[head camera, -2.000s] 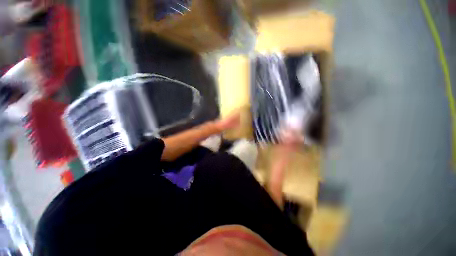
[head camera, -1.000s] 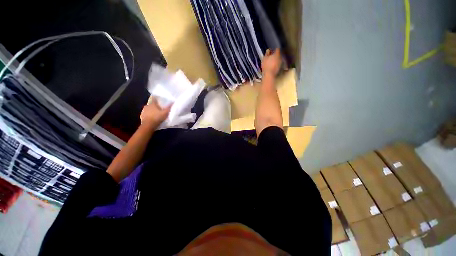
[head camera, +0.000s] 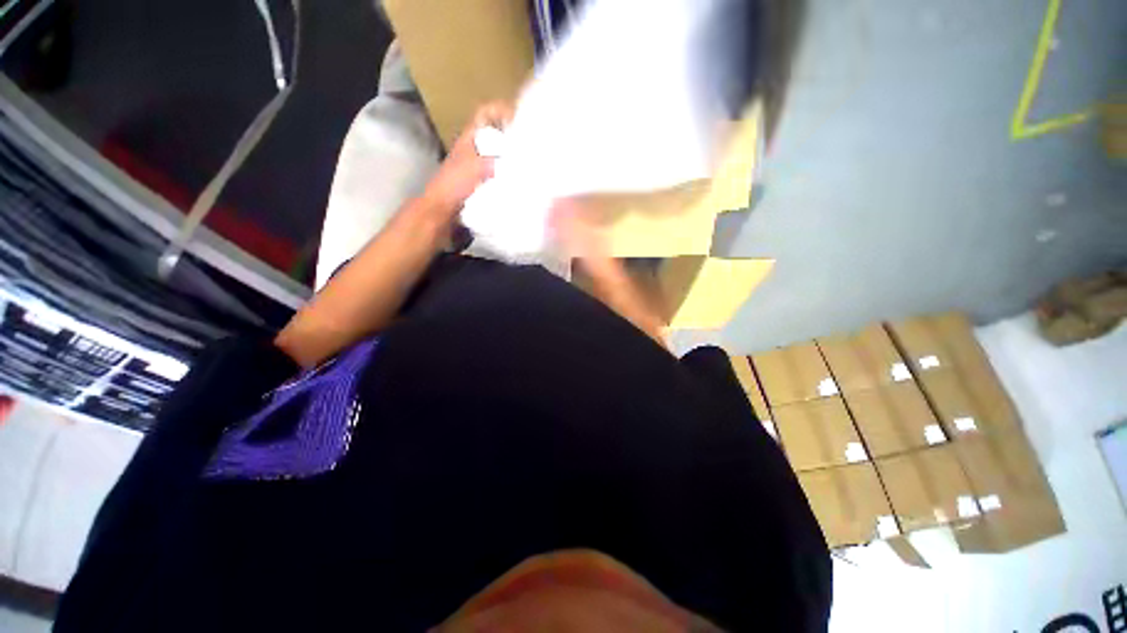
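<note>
A large white interleaf sheet point(head camera: 618, 105) covers most of the open carton point(head camera: 464, 62) in front of me. It is blurred at its right side. My left hand point(head camera: 476, 155) grips bunched white sheet at its left edge. My right hand point(head camera: 581, 229) is blurred at the sheet's lower edge, partly behind it; whether its fingers hold the sheet cannot be told. Only a small striped bit of the trays in the carton shows at the top, left of the sheet.
A tray stack point(head camera: 93, 315) stands at the left, with a loose strapping band point(head camera: 229, 167) above it. Carton flaps point(head camera: 717, 291) stick out near my right arm. Sealed cartons point(head camera: 865, 427) stand at the lower right. A yellow line point(head camera: 1038, 74) marks the grey floor.
My left hand has moved right and up to the carton with the white sheet. My right hand has moved down and left from the trays' right edge. A large white sheet now covers the trays.
</note>
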